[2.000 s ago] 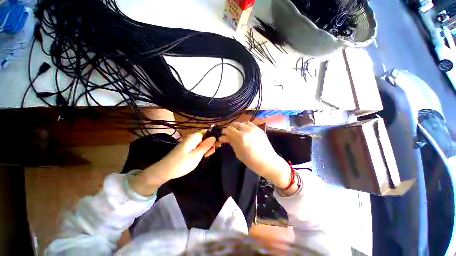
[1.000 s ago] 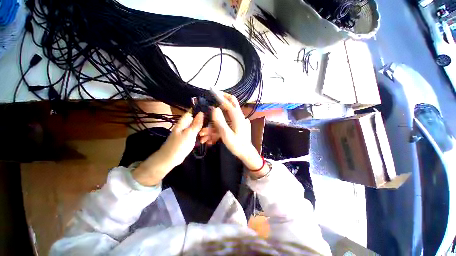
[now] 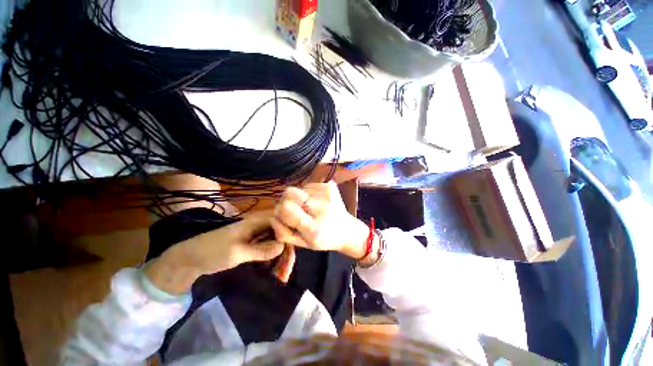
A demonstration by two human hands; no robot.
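My left hand [image 3: 215,250] and my right hand [image 3: 311,220] meet over my dark-clothed lap, just off the table's front edge. Their fingers are curled together around a small dark cable part, mostly hidden between them. Which hand bears it more cannot be told. Thin black cables run from the table edge towards the hands. The large black cable bundle [image 3: 250,71] lies in a loop on the white table [image 3: 379,146], with dark plugs [image 3: 16,129] fanned out at its left end.
A basket of black parts [image 3: 401,57] stands at the back, beside a red and white carton [image 3: 296,20] and loose black strips [image 3: 333,71]. Small cartons [image 3: 494,207] stand at the right. An open carton of black pieces [image 3: 372,300] is beside my lap. Vehicles are outside.
The hands have come down from the table edge and closed together, hiding the dark part that showed between the fingers. The view has shifted, so the table things sit further left.
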